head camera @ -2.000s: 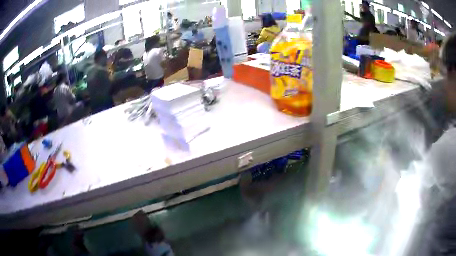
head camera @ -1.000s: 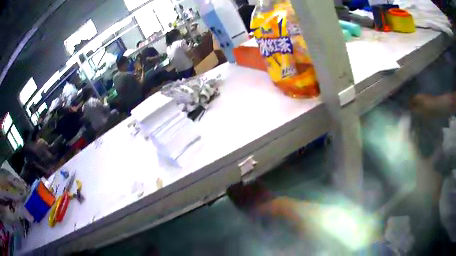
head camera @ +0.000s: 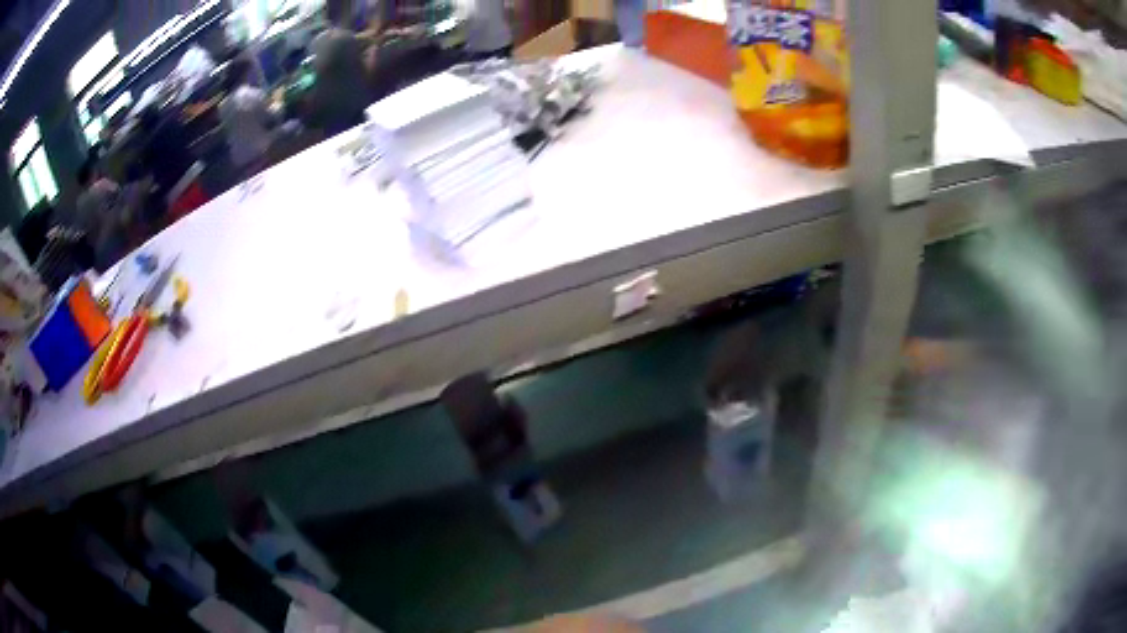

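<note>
Several small white and pale-blue retail boxes stand on the dark green conveyor belt [head camera: 630, 495]. One box [head camera: 739, 451] is upright near the post, with a dark brownish part above it. Another box [head camera: 529, 505] leans in the centre, its dark flap up. A further box [head camera: 291, 556] is at lower left, beside more boxes cut off by the edge. A small blurred skin-toned patch at the bottom edge, right of centre, may be part of one of my hands; I cannot tell which. No fingers or grip show.
The white shelf [head camera: 643, 204] runs above the belt and bears a leaflet stack [head camera: 451, 161], cables [head camera: 544, 99], scissors [head camera: 120, 352] and an iced tea bottle [head camera: 791, 87]. A grey post [head camera: 884, 247] stands before it. Blurred person shapes and bright glare are at right.
The view has tilted down and levelled, so more belt and boxes show. The reddish-brown blurred shape seen across the belt a second ago is gone from there.
</note>
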